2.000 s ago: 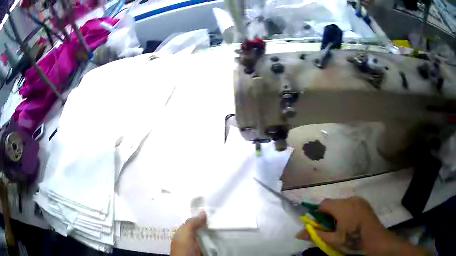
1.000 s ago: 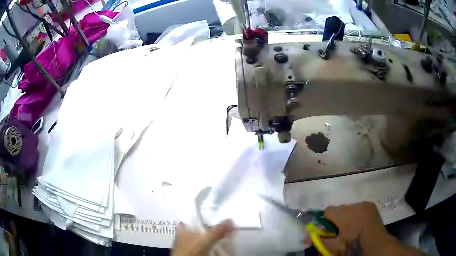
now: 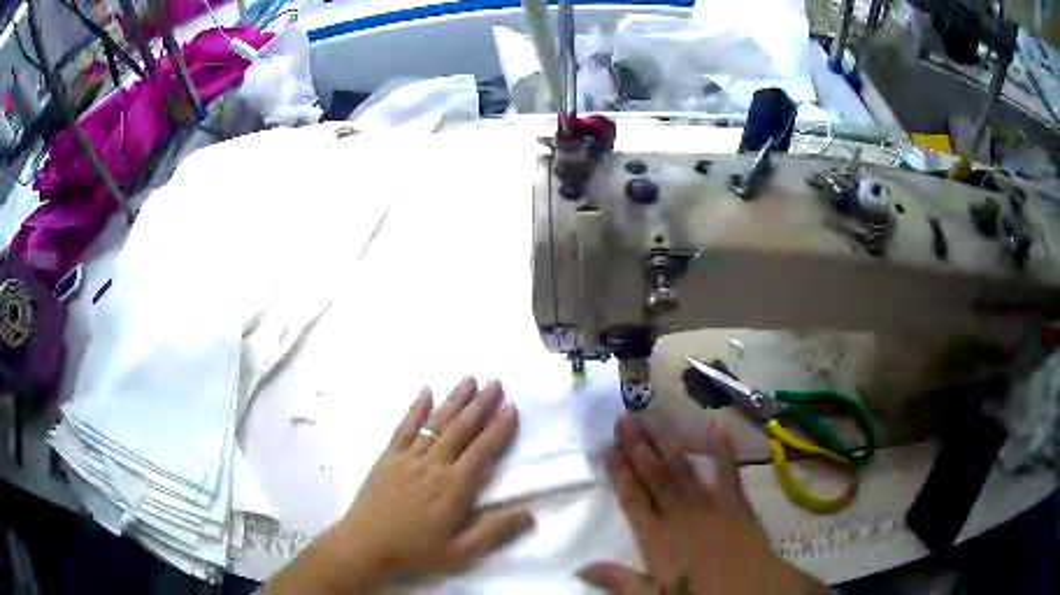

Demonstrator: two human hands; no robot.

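A white fabric piece lies under the sewing machine's presser foot area, with a folded edge running between my hands. My left hand lies flat on it with fingers spread, a ring on one finger. My right hand lies palm down on its right side, fingers a little apart, just below the needle area. The machine head stands above the fabric. The scissors, with green and yellow loops, lie on the machine bed right of my right hand, blades pointing up-left. The needle tip is too small to make out.
A stack of white cut pieces with stepped edges lies at the left. Magenta fabric is heaped at the far left. A black oblong object lies at the right. A dark spool stands behind the machine arm.
The scissors have left my right hand and lie on the bed under the arm. Both hands have moved up onto the fabric and flattened; my left hand no longer pinches its edge.
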